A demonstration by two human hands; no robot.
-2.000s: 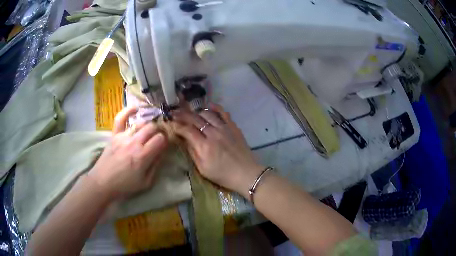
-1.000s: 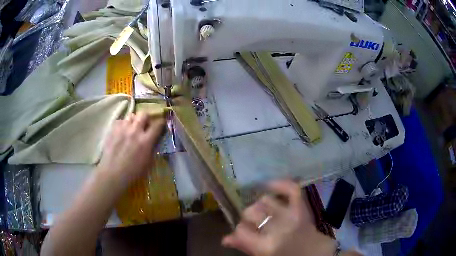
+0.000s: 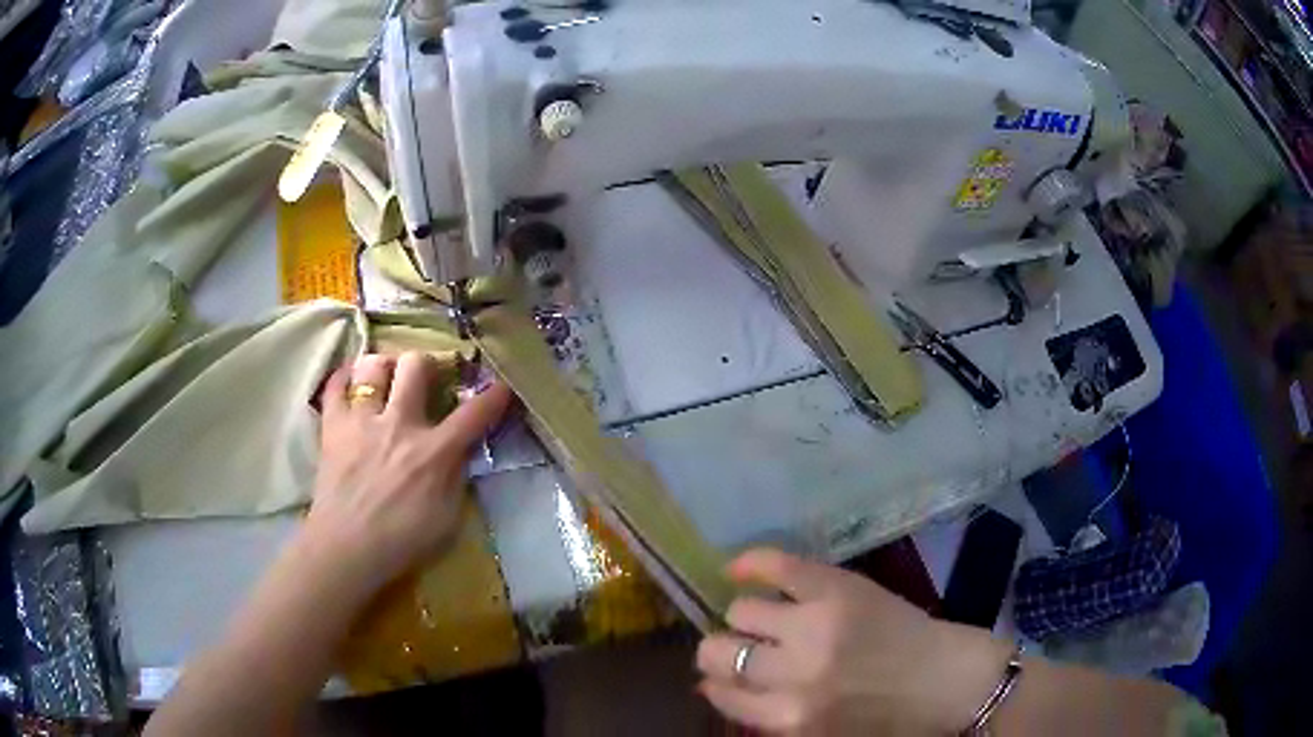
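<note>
The pale green garment panel (image 3: 216,432) lies left of the needle and trails back behind the machine. An olive strip (image 3: 605,461) runs from under the presser foot (image 3: 458,310) diagonally toward the front right. My left hand (image 3: 396,446) presses on the cloth just in front of the foot, thumb and fingers spread around its edge. My right hand (image 3: 806,648) grips the strip's near end between thumb and fingers, off the table's front edge, and holds it stretched. The white sewing machine (image 3: 720,87) stands over the work.
Stacked olive strips (image 3: 821,295) lie under the machine arm, with black-handled snips (image 3: 950,360) to their right. The lamp (image 3: 313,156) hangs left of the head. A flat black rectangle (image 3: 984,569), checked cloth bundles (image 3: 1102,576) and a blue bin (image 3: 1202,475) are at right.
My right hand has left the needle area and moved to the front right, holding the strip's end. The strip is now stretched out. My left hand has stayed near the foot.
</note>
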